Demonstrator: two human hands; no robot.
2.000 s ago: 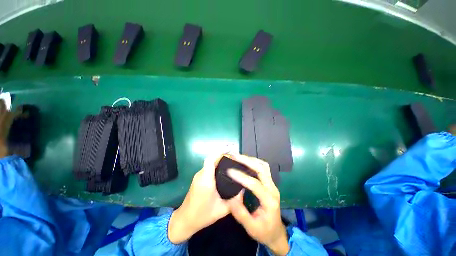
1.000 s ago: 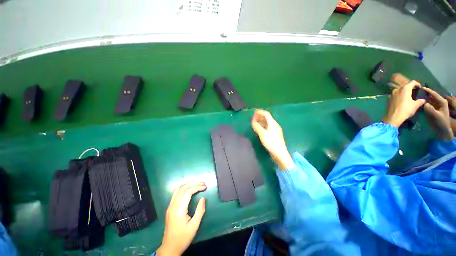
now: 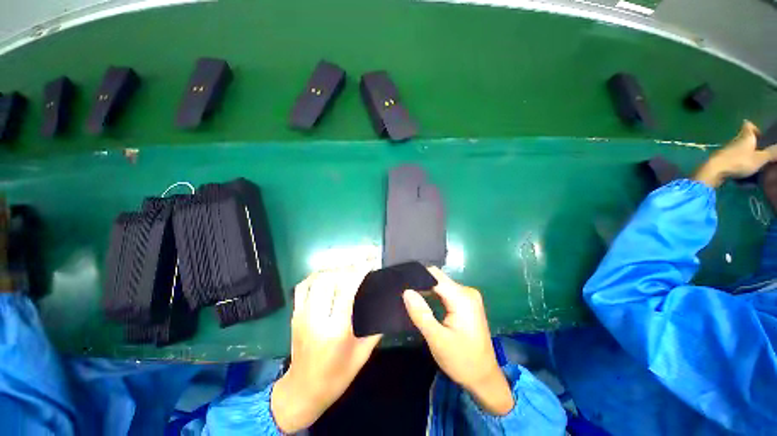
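Observation:
My left hand (image 3: 319, 341) and my right hand (image 3: 464, 341) hold a black card piece (image 3: 388, 298) between them at the table's near edge. The piece looks bent; its far side is hidden. My right thumb lies on its face. A flat black card blank (image 3: 413, 213) lies on the green table just beyond my hands, its near end hidden behind the held piece. Folded inserts with two small gold marks, such as one (image 3: 388, 105) beyond the blank, stand spaced along the far green strip.
Stacks of black blanks (image 3: 196, 255) lie at the left with a thin white line across them and a pale loop (image 3: 179, 188) behind. A worker in a blue sleeve (image 3: 673, 281) sits at the right, another sleeve (image 3: 43, 358) at the left. The pale panel (image 3: 51, 21) bounds the far strip.
My hands were apart and empty a second ago; they now hold a card piece together. Fewer blanks show on the table. A folded insert joined the far strip since the earliest frame.

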